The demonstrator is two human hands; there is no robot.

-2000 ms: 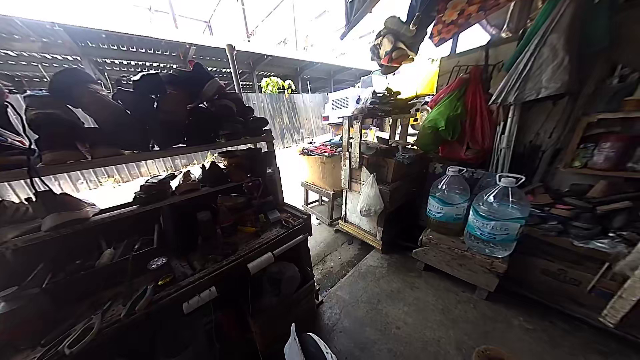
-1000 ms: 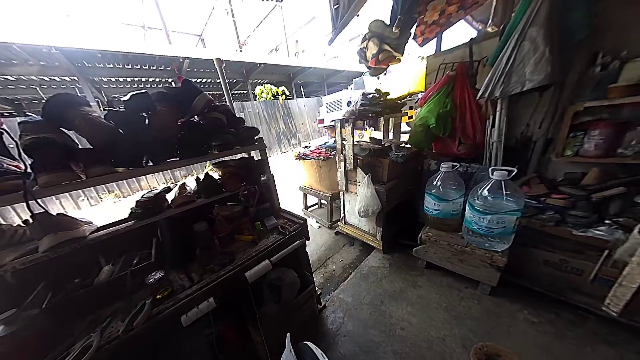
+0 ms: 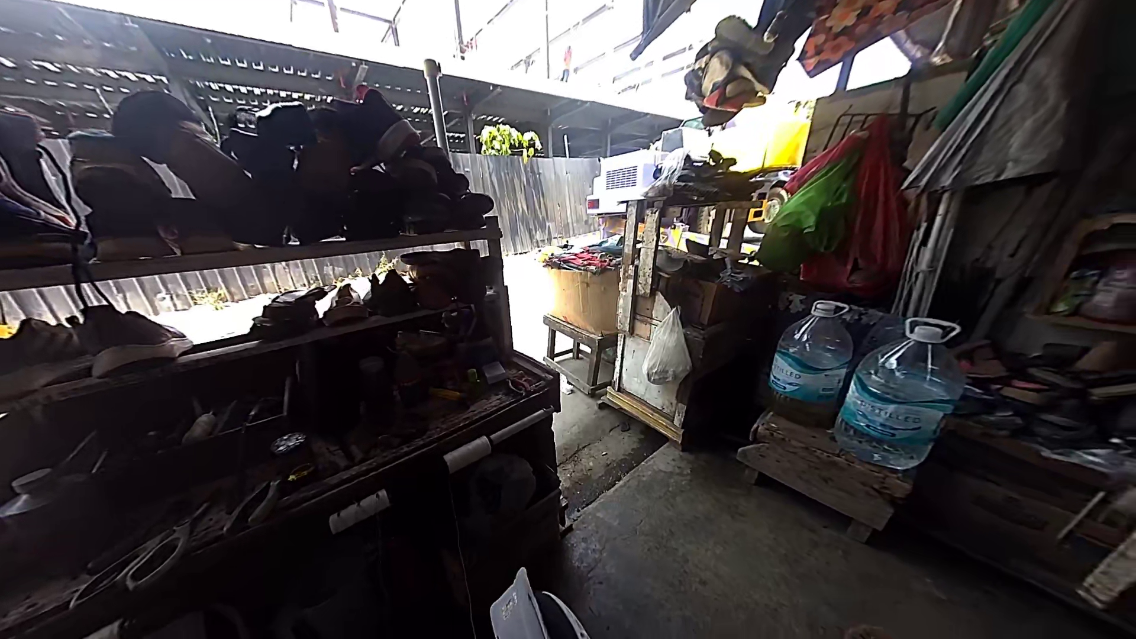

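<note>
Neither my left hand nor my right hand shows in the head view. At the left, a dark wooden workbench [image 3: 417,448] carries a pair of scissors [image 3: 160,555], a bottle with a pale cap [image 3: 34,497] and small tools in shadow. Shoes [image 3: 133,337] sit on the lower shelf above it, and more shoes and dark footwear [image 3: 302,177] crowd the upper shelf. A white and dark object [image 3: 532,612], perhaps part of a shoe, juts in at the bottom edge; what it rests on is hidden.
Two large water bottles [image 3: 901,399] stand on a low wooden bench [image 3: 816,479] at the right. Green [image 3: 812,213] and red plastic bags [image 3: 874,213] hang above them. A wooden stand [image 3: 643,355] with a white bag [image 3: 667,351] is at the centre, beside a cardboard box [image 3: 581,297] on a stool. Concrete floor [image 3: 710,550] lies between.
</note>
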